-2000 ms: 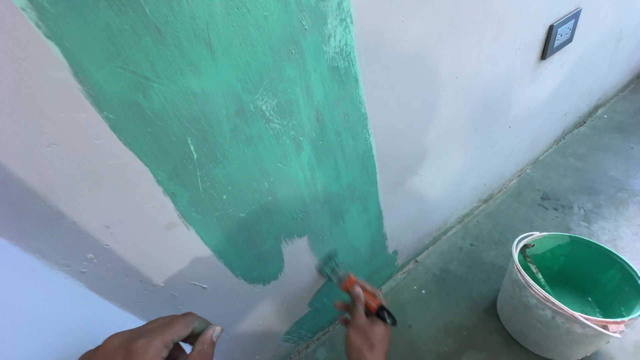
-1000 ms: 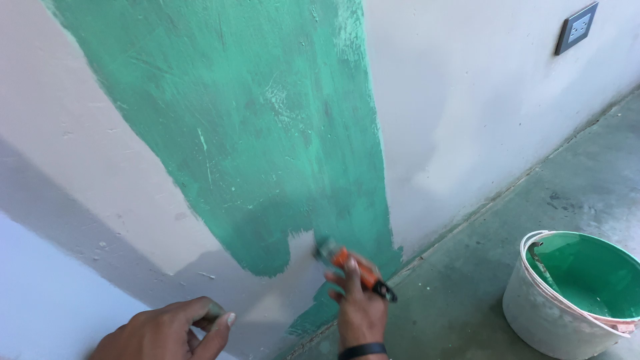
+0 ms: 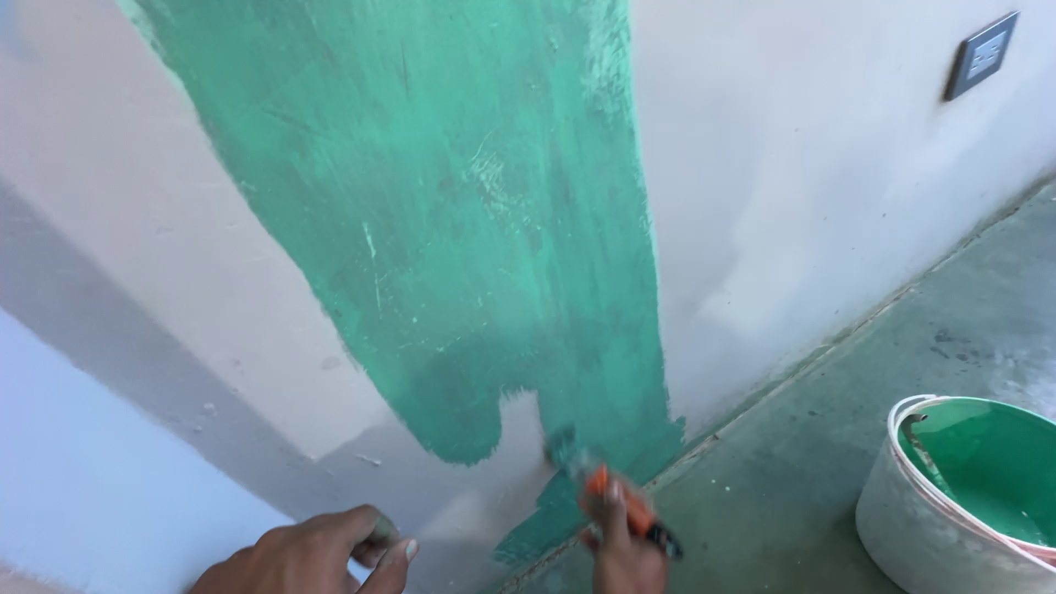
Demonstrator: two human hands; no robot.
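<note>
My right hand (image 3: 623, 536) grips the orange and black handle of a paintbrush (image 3: 634, 505). The green-wetted bristles touch the wall by the lower part of a broad green painted band (image 3: 462, 214), beside a small unpainted notch (image 3: 520, 425). Slight blur covers the brush and fingers. At the lower left, my left hand (image 3: 309, 553) is near the wall with bent fingers, thumb and forefinger a little apart, holding nothing visible. Bare pale wall (image 3: 718, 206) shows on both sides of the green band.
A white plastic bucket (image 3: 899, 511) holding green paint stands on the grey concrete floor (image 3: 767, 487) at the right. An electrical outlet (image 3: 983, 56) is mounted high on the wall at the right. The rough joint between wall and floor runs diagonally.
Both hands stay in the same area. The brush remains in my right hand, with its bristles near the right edge of the unpainted notch.
</note>
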